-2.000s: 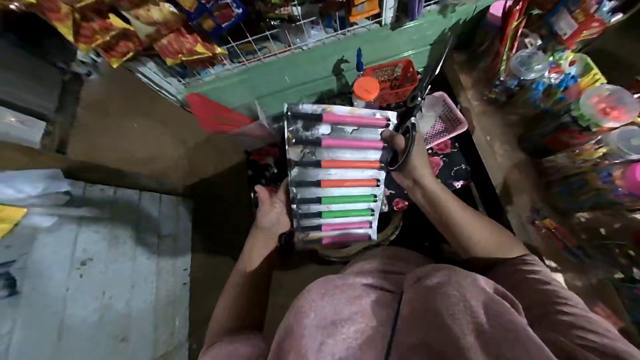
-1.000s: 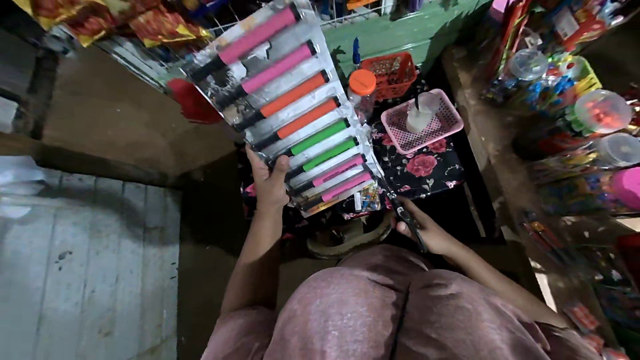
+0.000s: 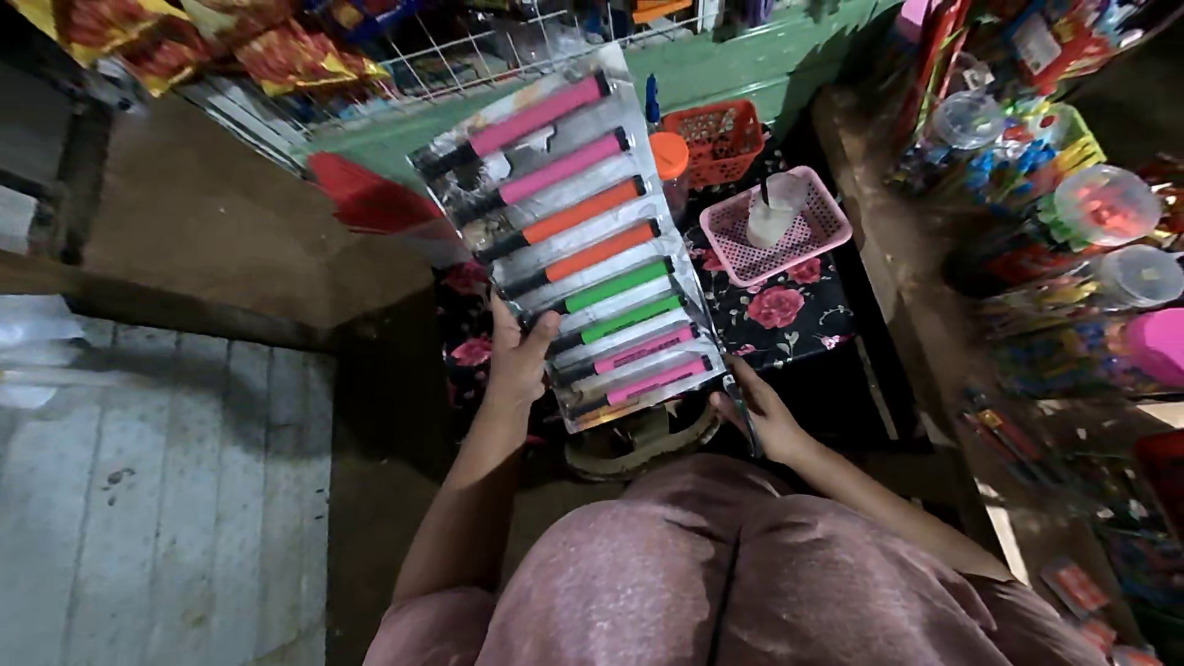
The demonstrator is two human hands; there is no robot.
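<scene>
A tilted card of highlighter markers [image 3: 592,250], pink, orange and green with black caps under clear plastic, fills the middle of the view. My left hand [image 3: 520,356] grips its lower left edge, the thumb over the front. At the card's lower right corner my right hand [image 3: 763,412] holds scissors [image 3: 742,407]; their blades lie along the card's right edge, and whether they are open is hard to tell. Behind the card, partly hidden, is a small table with a black floral cloth [image 3: 777,319].
Beyond the card stand a pink basket [image 3: 717,245] holding a cup, an orange-lidded jar [image 3: 671,157] and a red basket [image 3: 712,139]. Plastic jars [image 3: 1105,205] of sweets line the right shelf. Snack packs [image 3: 301,55] hang at upper left above a wire rack [image 3: 453,65].
The marker card, upright two seconds ago, is now tilted with its top to the left. My right hand with the scissors has moved from its upper right edge down to the lower right corner.
</scene>
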